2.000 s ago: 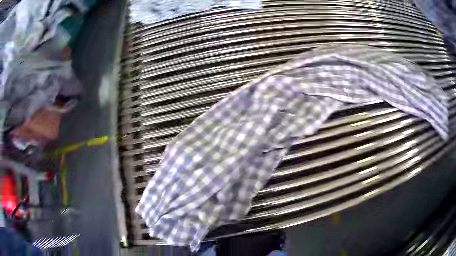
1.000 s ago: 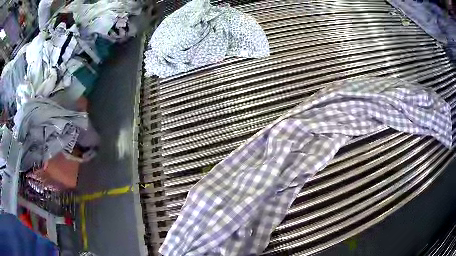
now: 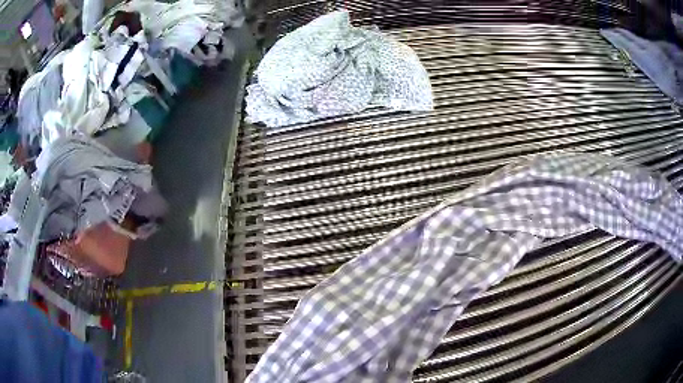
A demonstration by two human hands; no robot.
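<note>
A purple-grey and white checked cloth (image 3: 419, 277) lies in a long curved band over the metal bars (image 3: 352, 194), from the bottom middle up and across to the right edge. It has long folds along its length, and its near end is cut off by the bottom of the picture. Neither my left hand nor my right hand is in view. A blue shape, perhaps a sleeve, shows at the bottom left corner; what it belongs to cannot be told.
A pale speckled cloth (image 3: 337, 75) is heaped on the bars at the back. Plain lilac-blue cloth (image 3: 651, 63) lies at the far right. Left of the rack's side rail (image 3: 227, 224) is grey floor (image 3: 183, 247) with yellow lines, then cloth heaps (image 3: 97, 187) over orange and teal containers.
The view has shifted upward and left, so the checked cloth sits lower and further right. The speckled cloth and the heaps show more fully. The checked cloth's shape looks much the same.
</note>
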